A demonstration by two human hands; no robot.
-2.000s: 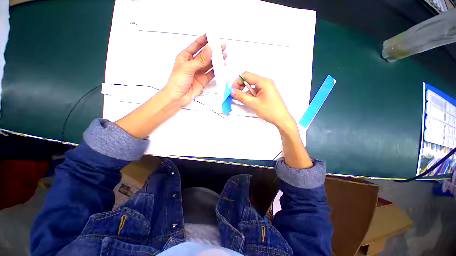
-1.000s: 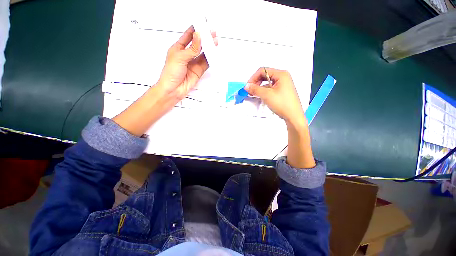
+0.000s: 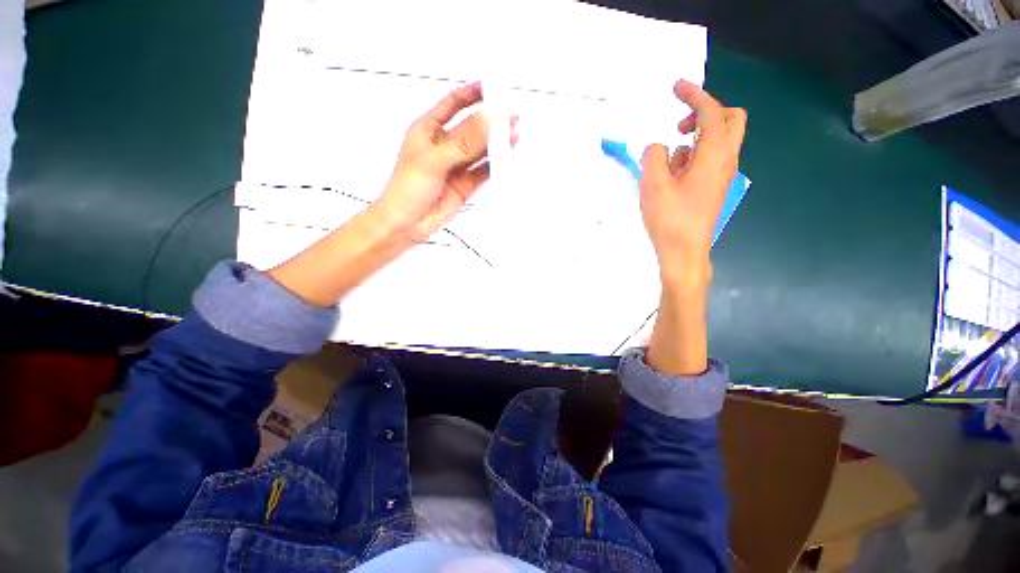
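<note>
The white sheet (image 3: 537, 302) lies on the green bench. My left hand (image 3: 444, 168) is above it, with a pale white piece (image 3: 497, 121) between thumb and fingers; the piece blends into the sheet. My right hand (image 3: 691, 185) is raised over the sheet's right edge, fingers spread and curled. A small yellowish spot shows between its fingers; whether it holds a thin thing is unclear. A small blue piece (image 3: 619, 152) is just left of the right thumb; contact is unclear. A thin dark line or wire (image 3: 179, 229) curves off the sheet's left edge.
A light-blue strip (image 3: 733, 208) sticks out at the sheet's right edge, partly behind my right hand. A grey curved bar (image 3: 940, 84) is at the upper right. A printed sheet (image 3: 975, 297) lies at the far right. Cardboard boxes (image 3: 783, 476) stand below the bench.
My right hand has moved right and up, away from my left hand, and its fingers have spread. The blue piece has shifted up and right. My left hand still holds the pale piece.
</note>
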